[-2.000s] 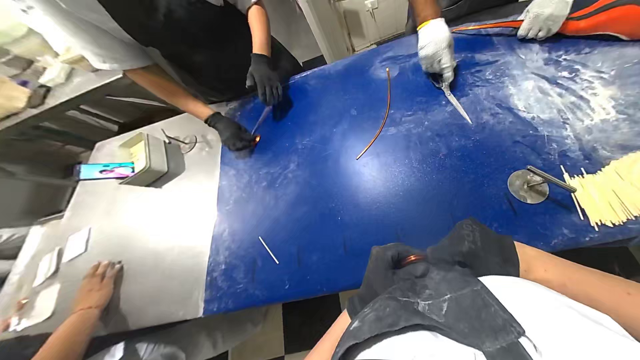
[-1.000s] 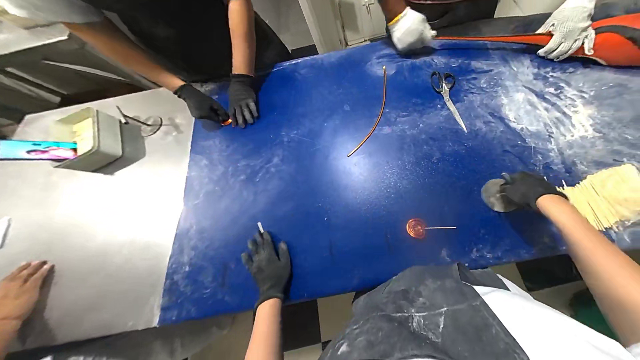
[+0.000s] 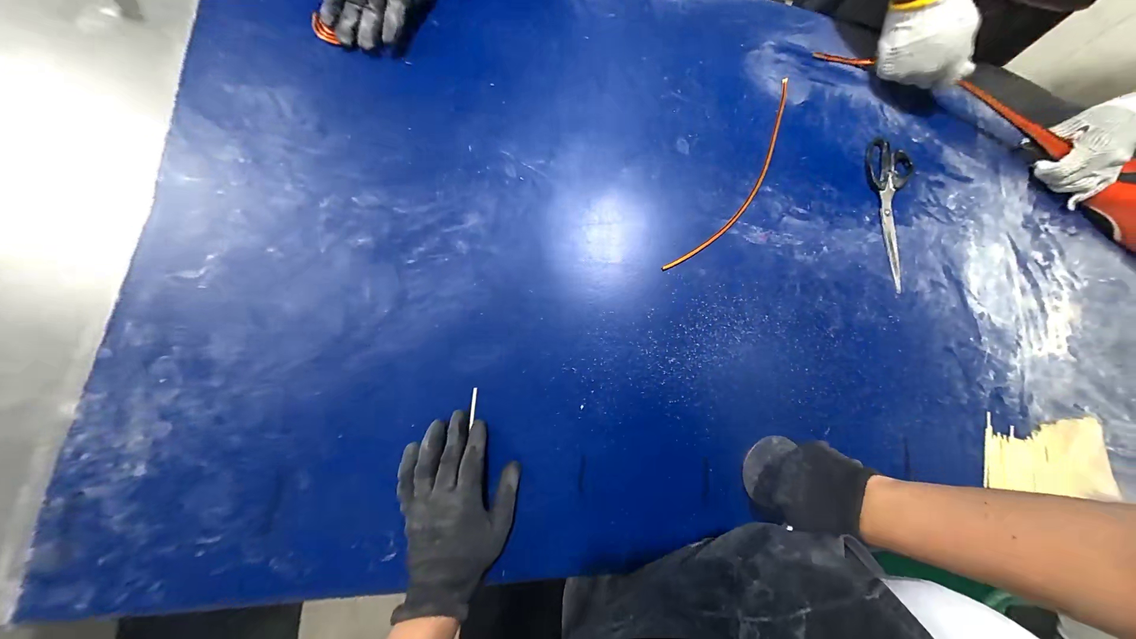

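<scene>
My left hand [image 3: 453, 510], in a black glove, lies palm down on the blue table surface [image 3: 382, 293], its fingers a little apart. A thin white stick [image 3: 474, 406] pokes out beyond its fingertips. My right hand [image 3: 816, 486], also gloved in black, is closed on a round metal press [image 3: 768, 466], whose handle is hidden by the hand. A small white tip shows below that hand, near my apron; the lollipop is not visible. Farther off lies a thin, curved orange candy strand [image 3: 750, 200], and to its right a pair of scissors [image 3: 887, 209] with black handles.
A bundle of pale sticks [image 3: 1052, 457] lies beyond my right forearm. At the far right, a co-worker's white-gloved hands [image 3: 927, 44] hold a long orange-red candy rope [image 3: 1012, 111]. Another person's black-gloved hand [image 3: 368, 19] covers a coiled orange strand [image 3: 325, 30]. A metal counter [image 3: 80, 195] adjoins the left edge.
My hands were together around a reddish piece, then apart, with a red lollipop on the table between them. That lollipop is out of sight now. The view has moved closer over the table.
</scene>
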